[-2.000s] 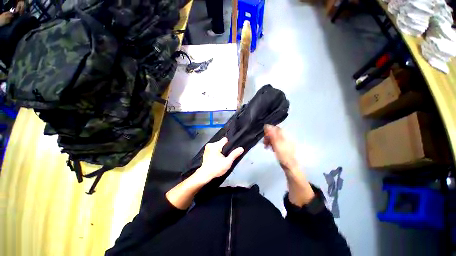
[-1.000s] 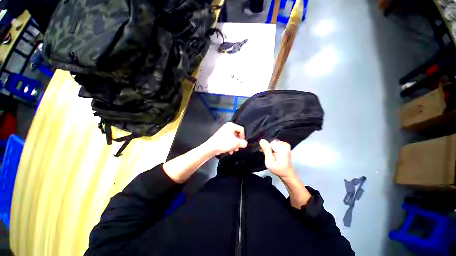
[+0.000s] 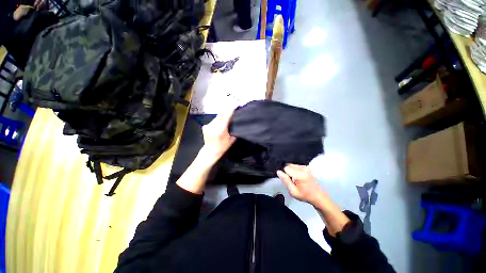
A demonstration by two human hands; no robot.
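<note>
A black bag is held up in front of my body, above the floor. My left hand grips its left end, with the fingers partly hidden behind it. My right hand holds its lower edge near the right side, with the fingers curled. The bag's lower part is dark and blurred, so its details cannot be told. A stack of camouflage backpacks lies on the yellow wood-topped table at the left, with straps hanging down.
A small white table with a dark scrap stands ahead, beside a wooden board. Cardboard boxes and a blue stool stand at the right. A grey strap lies on the floor. A person's legs show at the top.
The bag has turned from a narrow, slanted hold to a broad side facing up. My left hand has moved up to its left end, and my right hand has moved down to its lower edge.
</note>
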